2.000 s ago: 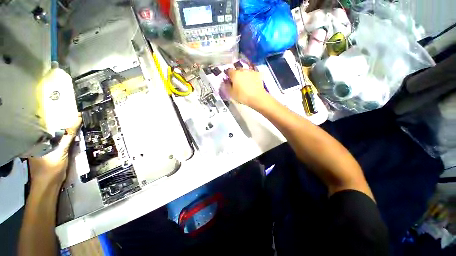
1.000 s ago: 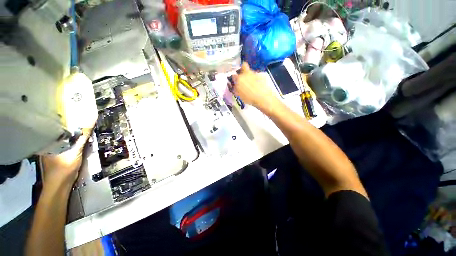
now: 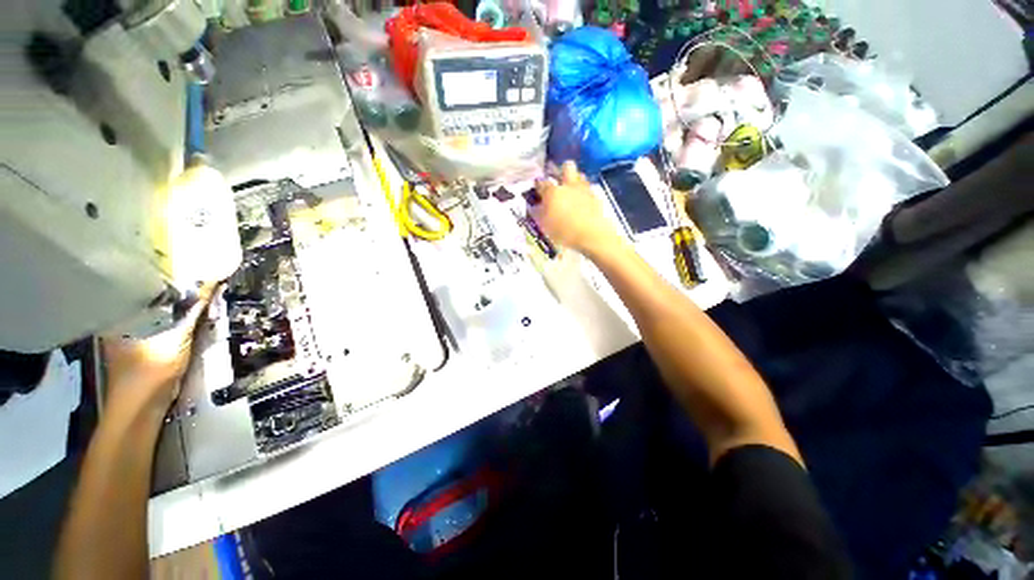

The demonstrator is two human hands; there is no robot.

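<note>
The sewing machine head (image 3: 91,193) fills the upper left, with a bright lamp-lit part at its lower end. The machine bed (image 3: 363,306) is open beside it, showing dark mechanism (image 3: 261,323). My left hand (image 3: 147,363) is under the lower end of the head; its fingers are partly hidden, so its grip cannot be told. My right hand (image 3: 570,212) is on the tabletop beside the blue bag, fingers curled down over small dark items. A small dark slim tool (image 3: 537,235) lies by its fingers. Small metal parts (image 3: 485,227) lie to its left.
Yellow-handled scissors (image 3: 424,213) lie beside the bed. A control panel (image 3: 485,96) and knotted blue bag (image 3: 603,100) stand behind. A phone (image 3: 634,201) and yellow-black screwdriver (image 3: 687,256) lie right of my hand. A clear bag of spools (image 3: 782,215) is further right. Thread cones stand behind.
The view has shifted, showing more of the back. My right hand has moved slightly and uncovered the small dark tool beside it. My left hand remains under the machine head.
</note>
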